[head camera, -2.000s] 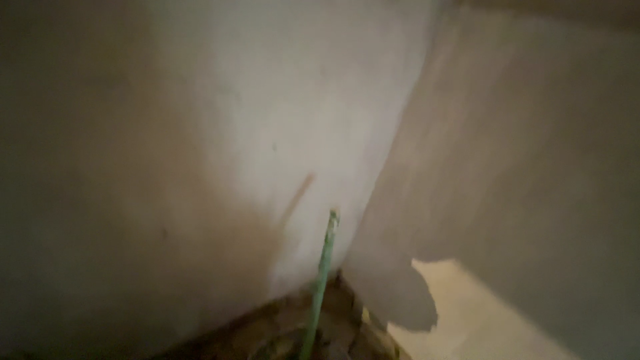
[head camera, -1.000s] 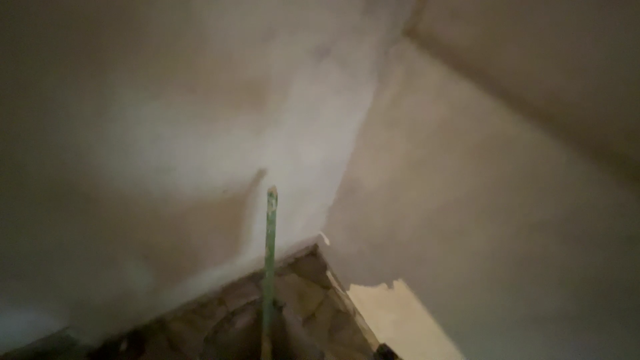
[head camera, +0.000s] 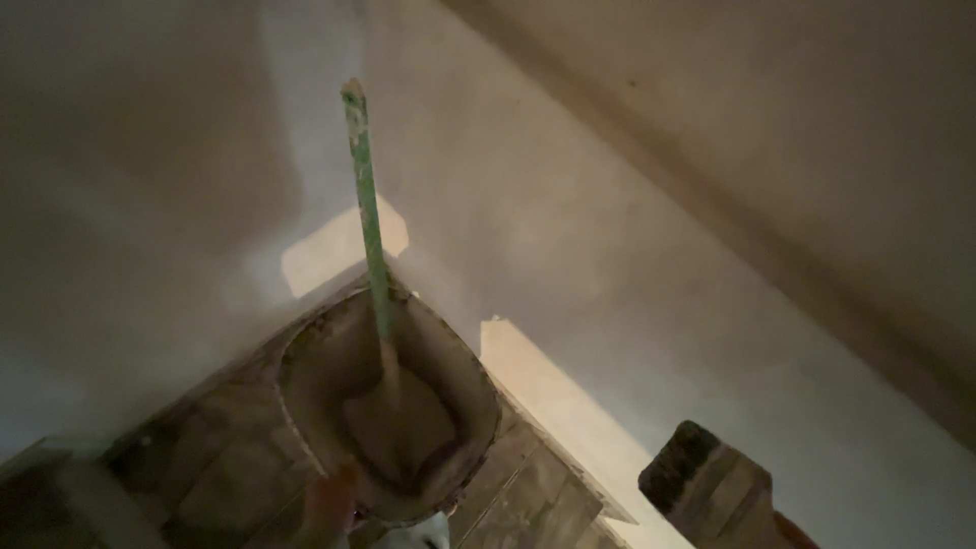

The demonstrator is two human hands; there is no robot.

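Note:
A bucket (head camera: 476, 374) with a crusted rim holds a brownish mass that I cannot make out. A green stick (head camera: 367, 206) with worn paint stands in it, its upper end above the rim. At the lower right is a wide flat brush (head camera: 709, 480) with dark bristles; its reddish handle runs out of view at the bottom edge, and my right hand is hidden beyond the frame. A blurred reddish shape lies at the bucket's near left rim, with a pale thing below it; I cannot tell whether either is part of my left hand.
Two smooth walls (head camera: 534, 229) meet in a corner behind the bucket. Pale unpainted strips (head camera: 564, 389) run low along them. The floor (head camera: 236, 473) shows dark, stained boards or tiles. A dim, blurred object (head camera: 69, 473) stands at the lower left.
The view has swung down and right. The flat brush has come into sight at the lower right. More of the bucket shows around the stick.

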